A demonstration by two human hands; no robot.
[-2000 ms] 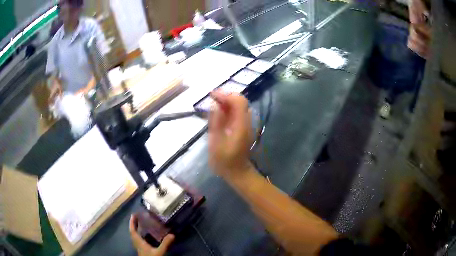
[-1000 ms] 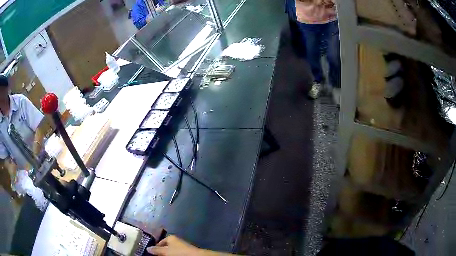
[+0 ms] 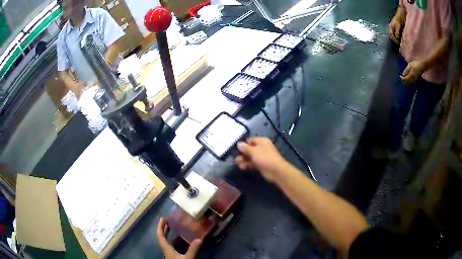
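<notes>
My right hand pinches a square black-rimmed work light with a pale dotted face by its right corner, above the bench edge. My left hand is at the bottom edge, partly cut off, thumb and finger apart around the near side of the red-brown press fixture. The cream-white pressing block sits under the ram of the black hand press. The lever's red ball knob stands up high. No lamp shows in the fixture.
Several work lights stand in a row beyond the held one, black cables trailing right. A white lens stack lies left of the press, beside a cardboard divider. One person stands behind the press, another at the right.
The work light has come out of the fixture and is now in my right hand, raised toward the row. My left hand shows again at the fixture. The camera view has swung left.
</notes>
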